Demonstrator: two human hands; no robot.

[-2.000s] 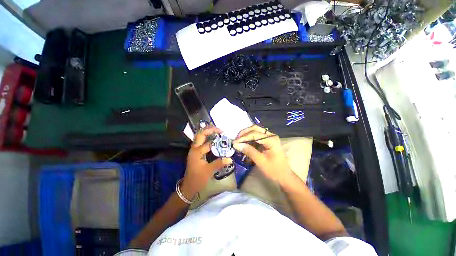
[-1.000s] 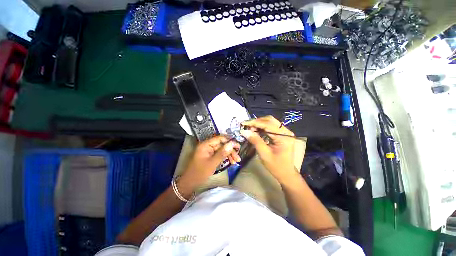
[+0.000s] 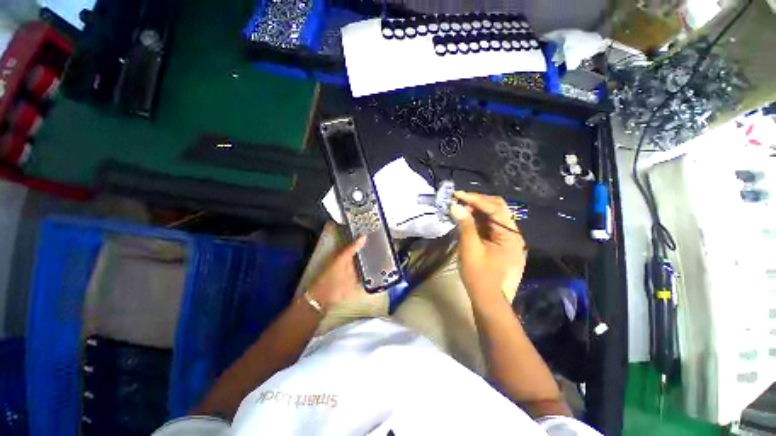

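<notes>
The long dark lock panel (image 3: 358, 204) lies tilted in front of me, its far end over the black mat and its near end over my lap. A round silver hub shows at its middle. My left hand (image 3: 340, 274) holds the panel's near end at its left edge. My right hand (image 3: 489, 234) is off the panel to the right and pinches a small silver metal hub part (image 3: 444, 197) between thumb and fingers. A thin dark stick also passes through my right hand. A crumpled white cloth (image 3: 402, 189) lies under and beside the panel.
Behind are blue bins (image 3: 279, 27) of small parts and a white sheet (image 3: 366, 70) with black rings. Loose rings (image 3: 521, 160) and a blue tube (image 3: 601, 210) lie on the mat's right. An electric screwdriver (image 3: 663, 298) is at far right, blue crates (image 3: 51, 315) at left.
The silver hub part, earlier between both hands, is now in my right hand alone, farther right. My left hand has moved back onto the panel's near end. The panel shows more fully.
</notes>
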